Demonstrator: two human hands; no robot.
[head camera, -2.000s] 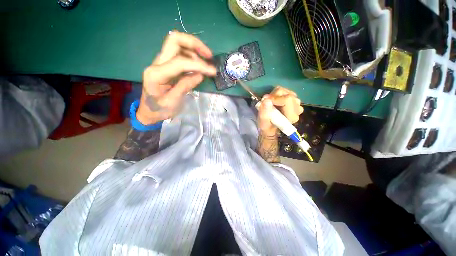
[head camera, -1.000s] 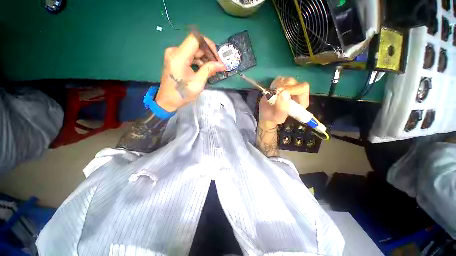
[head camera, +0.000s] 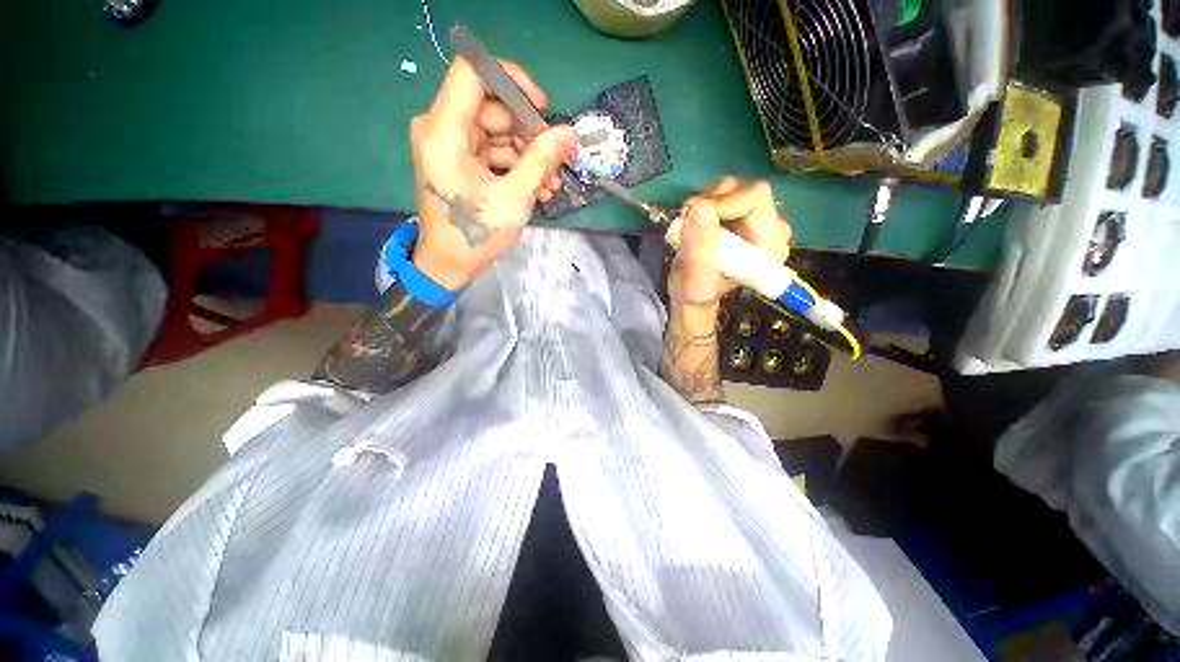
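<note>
A round silver-white circuit board unit (head camera: 600, 145) lies on a dark square fixture (head camera: 642, 119) on the green mat. My left hand (head camera: 480, 175) holds flat grey tweezers (head camera: 497, 78), slanting down to the unit's left edge; their points are hidden by my fingers and too small to make out. My right hand (head camera: 729, 242) holds a white soldering iron (head camera: 751, 269) with a blue band. Its metal tip points up-left to the unit's lower edge; whether it touches cannot be told.
A black fan (head camera: 828, 84) stands at upper right, with a yellow sponge stand (head camera: 1029, 145) beside it. A white tray (head camera: 1043, 300) of dark round units is at far right. A pale tub (head camera: 633, 16) is at top. A black tray (head camera: 774, 347) shows below the bench edge. A red stool (head camera: 227, 285) is at left.
Since the first frame my left hand has moved closer in over the unit, and the tweezers now show clearly. Since one second ago the iron's tip has moved left to the unit's lower edge.
</note>
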